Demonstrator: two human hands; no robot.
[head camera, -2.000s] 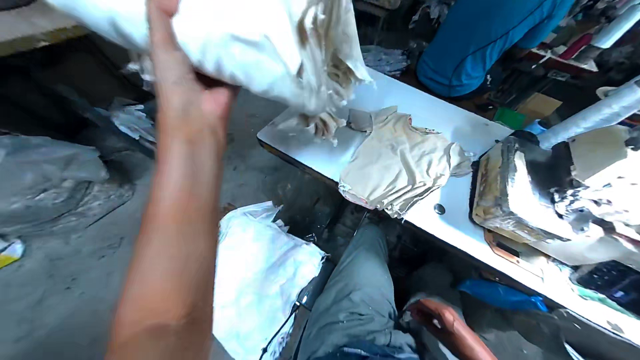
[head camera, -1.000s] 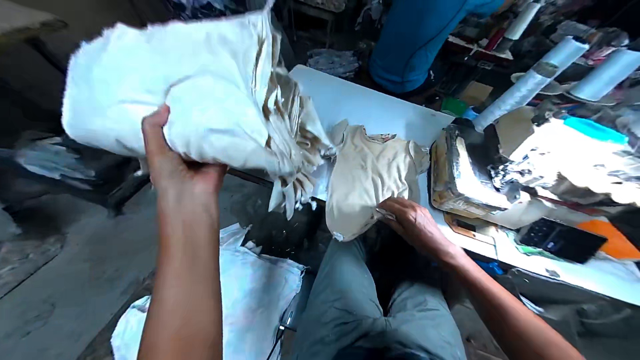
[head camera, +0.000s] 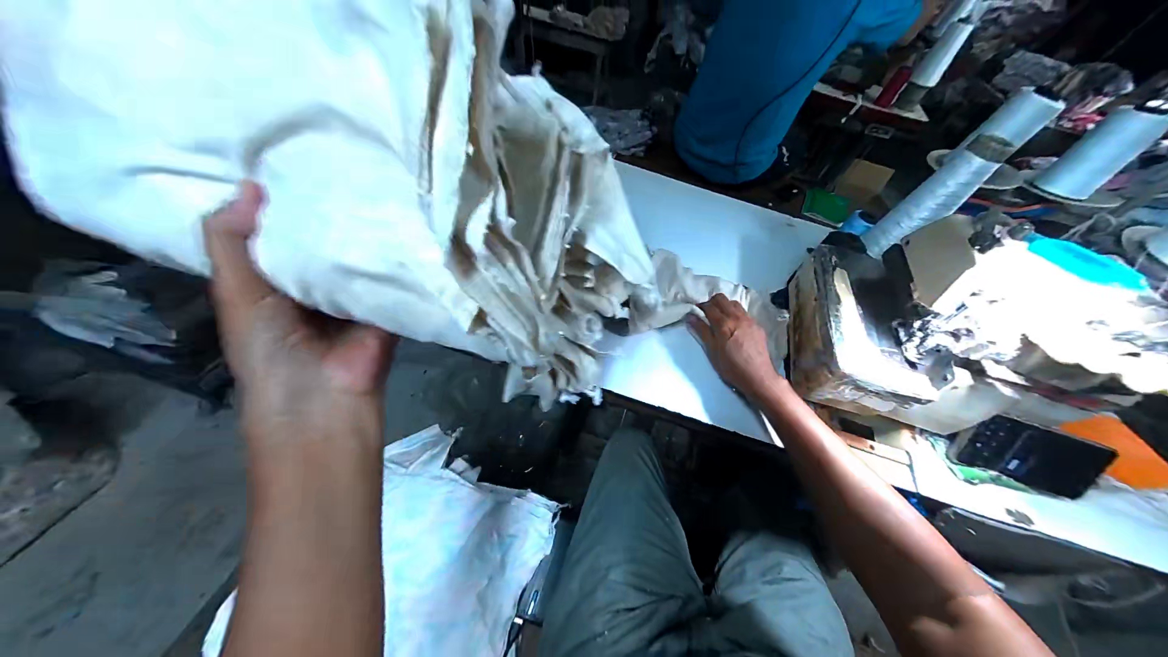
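A thick folded stack of cream fabric pieces (head camera: 347, 164) fills the upper left, its ragged layered edges facing right. My left hand (head camera: 283, 310) grips it from below, thumb on the near face. On the white table, my right hand (head camera: 733, 342) pinches the near edge of a beige garment piece (head camera: 693, 287), which is bunched and partly hidden behind the stack. The stack's lower right corner hangs over the table edge, close to the garment piece.
A worn sewing machine (head camera: 835, 338) stands right of the garment piece. Thread cones (head camera: 967, 173), bright cloth (head camera: 1086, 301) and a black phone (head camera: 1031, 454) lie farther right. A person in blue (head camera: 757, 82) is beyond the white table (head camera: 730, 219). White cloth (head camera: 465, 547) lies low beside my legs.
My right hand has come up from beside my lap onto the garment piece, which lay spread flat earlier and is now bunched farther back. The fabric stack has stayed in my left hand.
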